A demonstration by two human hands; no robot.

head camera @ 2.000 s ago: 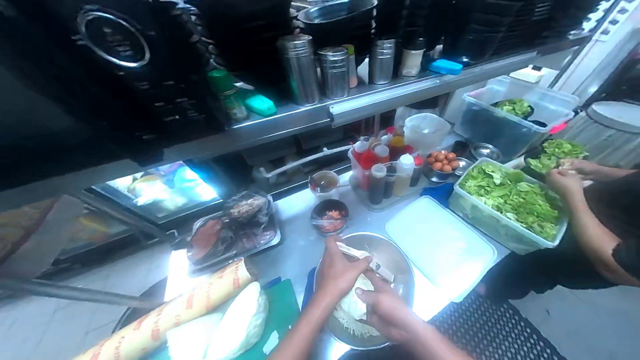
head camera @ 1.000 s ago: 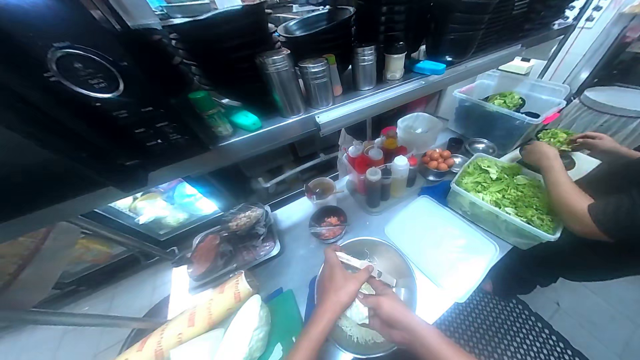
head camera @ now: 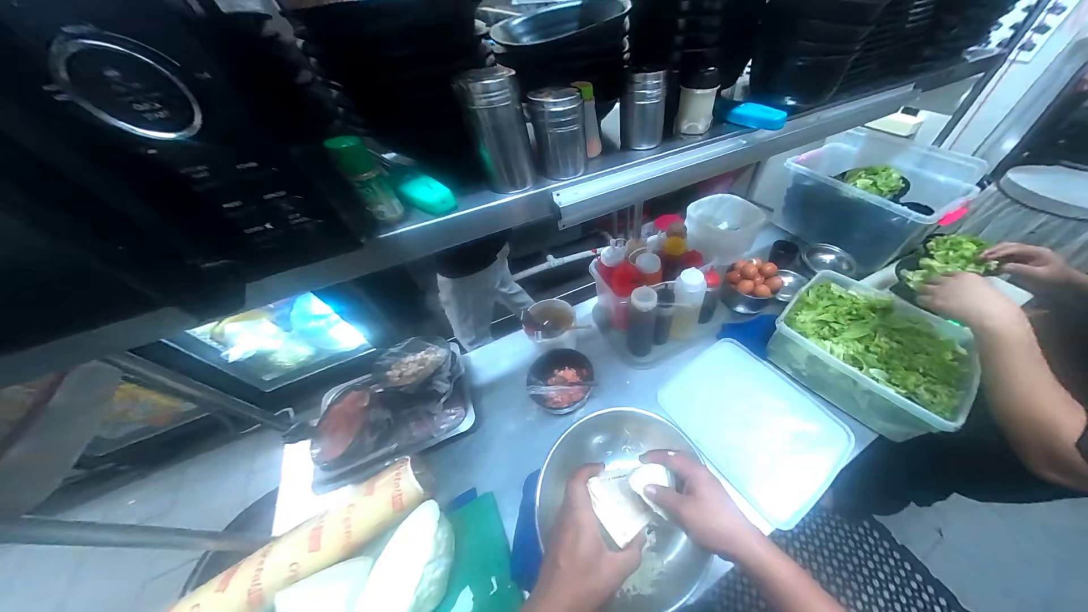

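My left hand [head camera: 586, 540] grips a flat, pale rectangular piece [head camera: 620, 503], its material unclear, over a steel mixing bowl [head camera: 557, 459]. My right hand [head camera: 701, 501] holds a rounded white piece [head camera: 650, 481] against the upper right part of the flat one. Pale shreds [head camera: 648, 568] lie in the bowl below my hands. Left of the bowl, large white oblong pieces [head camera: 408, 557] rest by a green cutting board [head camera: 483, 544]. Just behind the bowl stands a small dark bowl with pinkish chopped food [head camera: 568, 387].
A co-worker's hands [head camera: 977, 297] hold greens at the right, beside a tub of chopped lettuce [head camera: 884, 348]. A pale plastic lid [head camera: 756, 425], sauce bottles [head camera: 642, 319], eggs [head camera: 753, 279] and a wrapped meat tray [head camera: 391, 408] surround the bowl. A steel shelf [head camera: 663, 174] overhangs the counter.
The flat piece in my left hand now shows its broad face, and my right hand has lifted the rounded piece beside it. A person's pale trousers now show behind the counter.
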